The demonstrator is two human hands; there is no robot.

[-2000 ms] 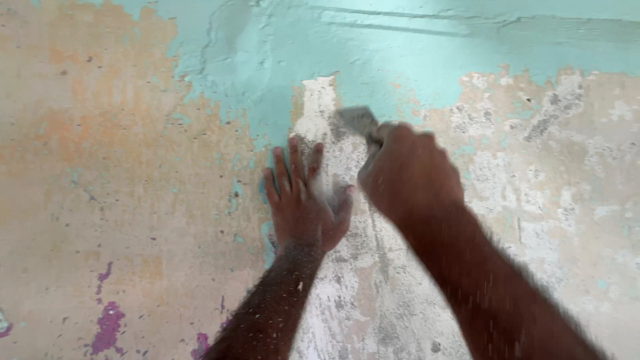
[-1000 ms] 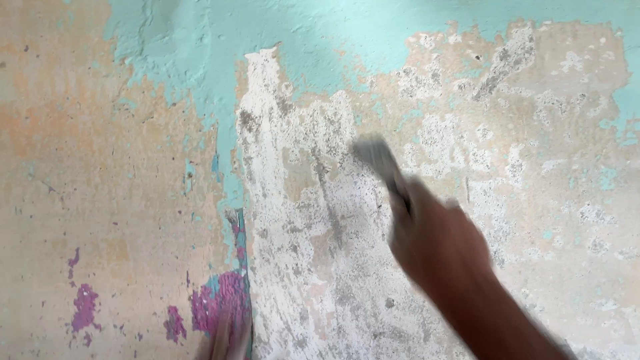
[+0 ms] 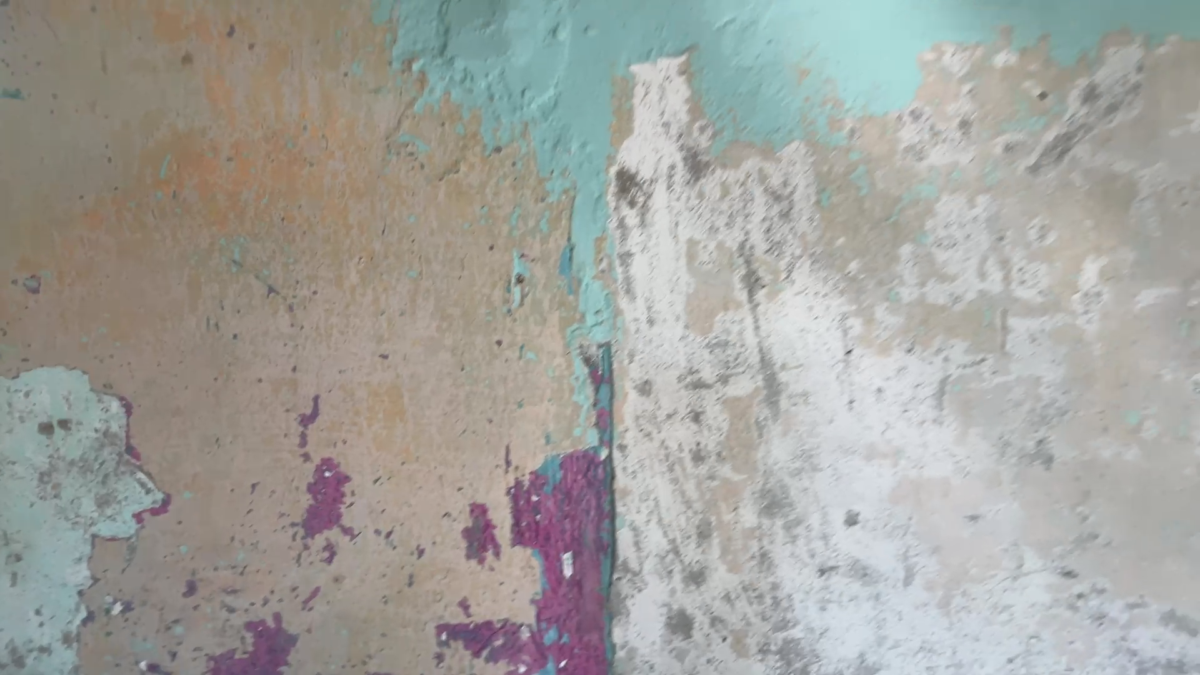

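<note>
Neither my left hand nor my right hand is in view now, and the scraper seen earlier is out of the picture too. A plastered wall fills the head view. Turquoise paint [image 3: 581, 84] covers its top and runs down in a narrow tongue near the middle. Right of that tongue lies a bare white and grey plaster patch [image 3: 656, 281], streaked with dark marks. Purple paint [image 3: 572, 553] remains in a strip at the bottom middle, along a dark vertical edge [image 3: 607, 422].
Beige and orange-stained wall surface [image 3: 328, 281] spreads over the left side, with small purple spots [image 3: 326, 497]. A pale green patch [image 3: 47, 487] with a ragged edge lies at the lower left. Mottled beige plaster [image 3: 1078, 422] is at the right.
Both hands have gone out of view, the right one together with the scraper it held. The left hand was flat on the wall two seconds ago, then low at the bottom edge.
</note>
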